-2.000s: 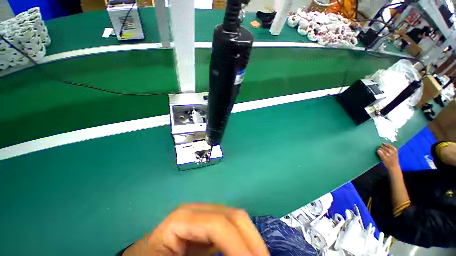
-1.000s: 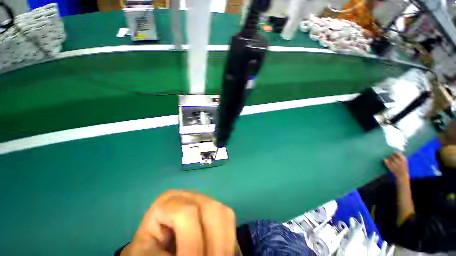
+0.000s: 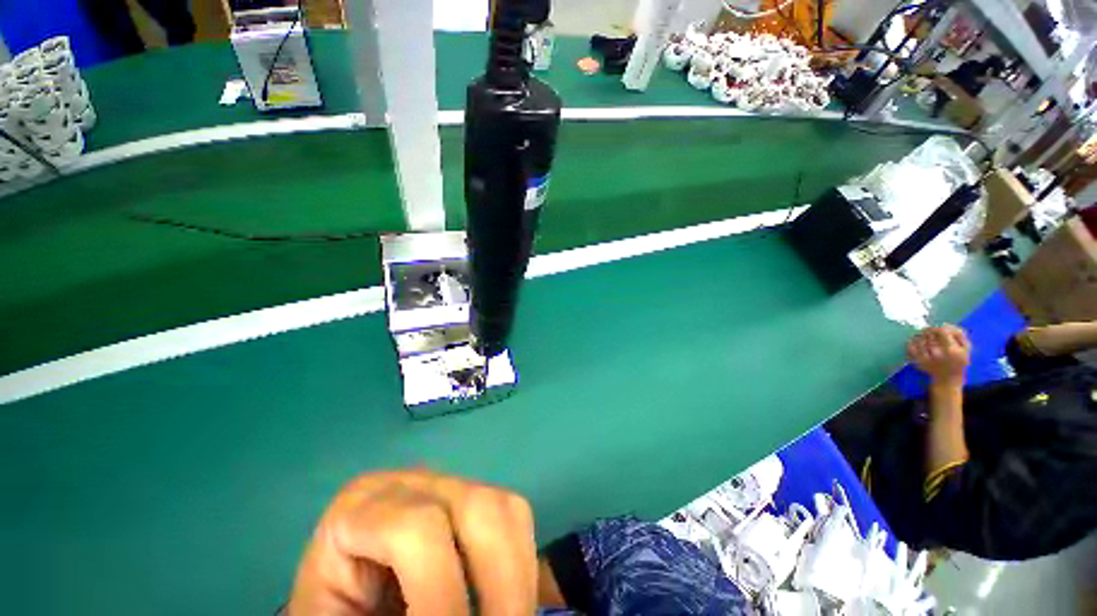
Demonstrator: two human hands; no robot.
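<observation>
My left hand (image 3: 415, 542) is at the bottom centre, cut off by the lower edge, with its fingers curled. Whether it holds anything is hidden. A blue patterned sleeve (image 3: 656, 572) with a dark cuff comes in from the right beside it. Only a little skin shows past the cuff; my right hand itself is hidden or below the picture. A black electric screwdriver (image 3: 505, 205) hangs upright beyond my left hand. Its lower end is at the front of a silver-grey screw feeder (image 3: 421, 343) on the green bench (image 3: 674, 349).
White plastic parts (image 3: 794, 554) fill a blue bin (image 3: 818, 469) at the lower right. A person (image 3: 1004, 445) in dark clothes sits at the right, near another black feeder (image 3: 836, 235) and a clear bag (image 3: 938, 193). A green conveyor (image 3: 241, 265) runs behind.
The view shifted right, then back left. My left hand's fingers are curled more tightly than two seconds ago. The other person's hand has lifted from the bench edge.
</observation>
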